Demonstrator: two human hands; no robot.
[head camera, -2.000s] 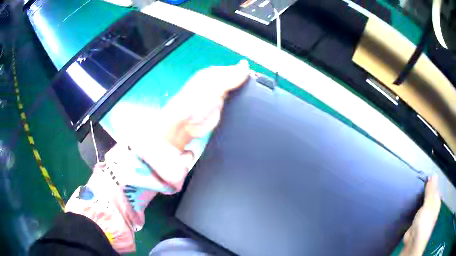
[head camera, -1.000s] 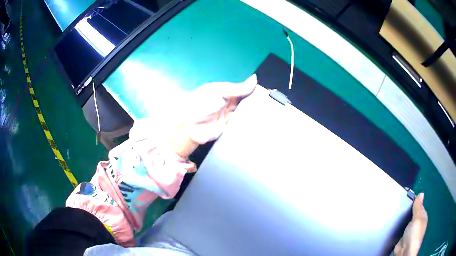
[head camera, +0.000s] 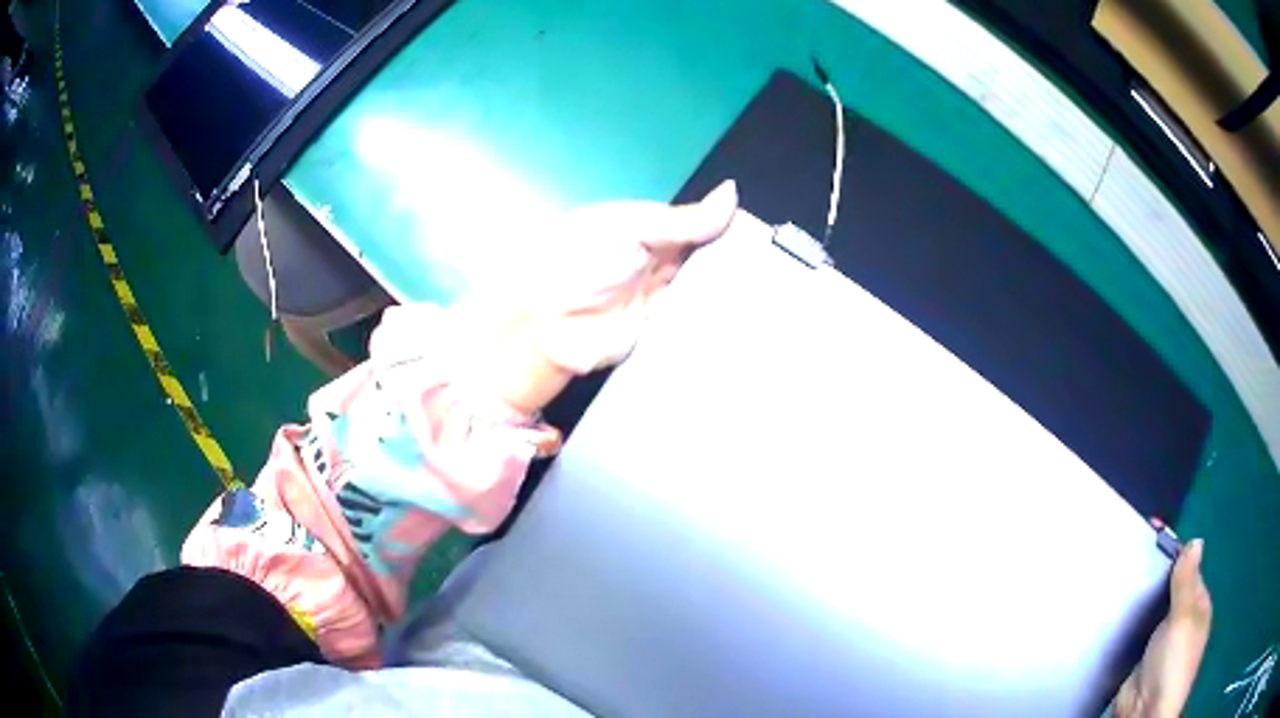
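Observation:
The grey lid (head camera: 828, 491) is held with its plain outer face up, bright with glare, its near part cut off by the lower edge. Two hinges (head camera: 802, 246) sit on its far edge. A thin pale display cable (head camera: 840, 161) sticks out beyond the left hinge. My left hand (head camera: 618, 288), overexposed, grips the lid's left edge near the far corner. My right hand (head camera: 1176, 638) grips the right edge by the right hinge, partly cut off. The black work mat (head camera: 969, 239) shows beyond and partly under the lid.
A second glossy black display assembly (head camera: 232, 105) lies at the far left of the green bench (head camera: 562, 84), with a cable hanging down. A stool (head camera: 302, 260) stands below it. A white rail (head camera: 1046, 126) runs beyond the bench. White strips (head camera: 1254, 685) lie at lower right.
The lid has come from over the rail side toward me, and more of the mat and cable shows beyond it. Both hands have kept their grip. The view has shifted.

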